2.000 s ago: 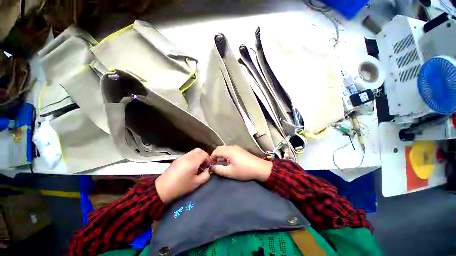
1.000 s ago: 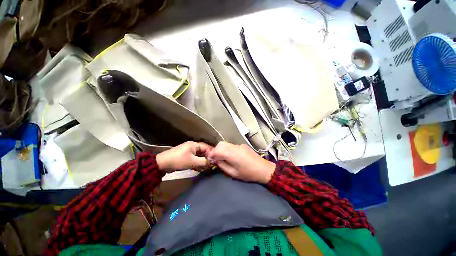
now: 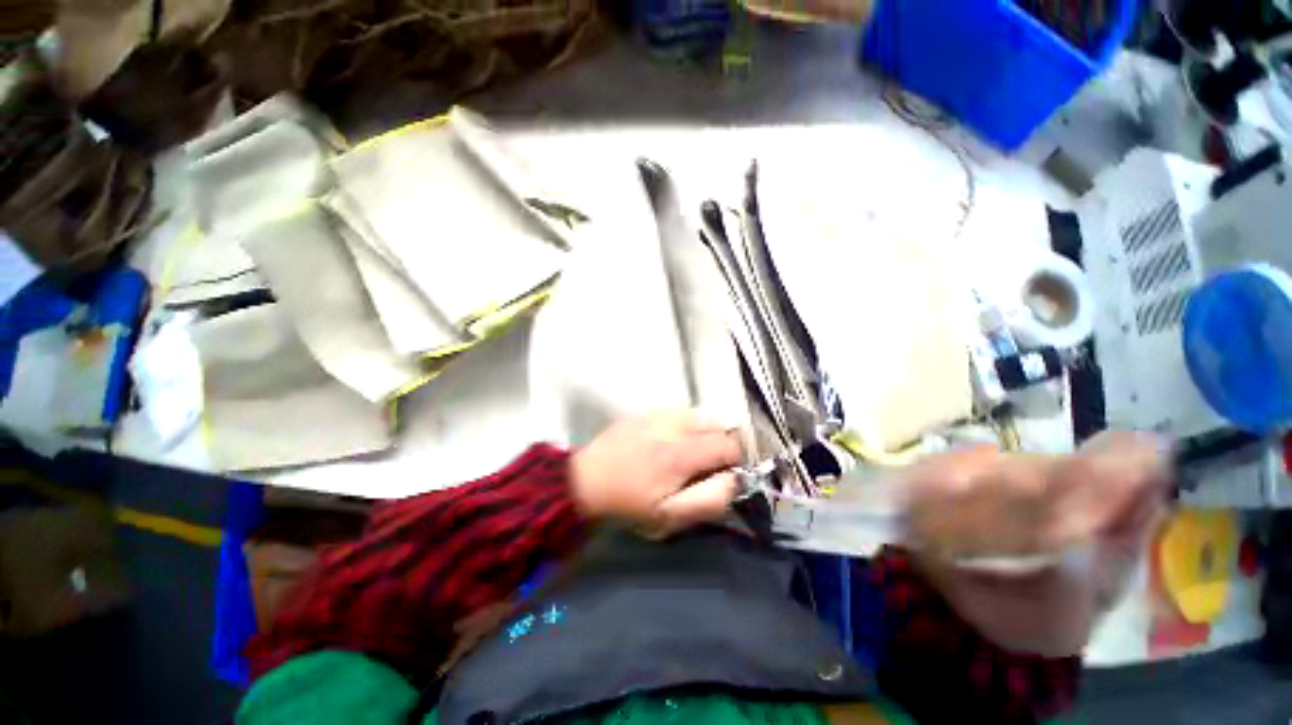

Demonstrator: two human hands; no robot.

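Observation:
Cream fabric pieces stand in a fanned bundle [image 3: 609, 340] on the white table, with dark-edged folds pointing away from me. Their near ends meet at a pinched corner by the table's front edge. My left hand [image 3: 659, 475] is at that corner, with fingers and thumb closed on it. My right hand [image 3: 1041, 531] is strongly blurred, to the right of the bundle over the table's front edge. Its fingers point right, and whether it holds anything cannot be told. More cream pieces with yellow edging [image 3: 446, 227] lie flat at the left.
A brown heap [image 3: 354, 57] lies behind the table. A blue bin [image 3: 978, 64] with brown contents is at the back right. A small blue tray [image 3: 85, 347] sits at the left end. A white roll [image 3: 1056, 300], a white machine [image 3: 1155, 234] and a blue fan [image 3: 1247, 347] are at the right.
The open piece with the dark inside has left its place left of the bundle. My hands have parted: the left moved right to the bundle's corner, the right swung far right.

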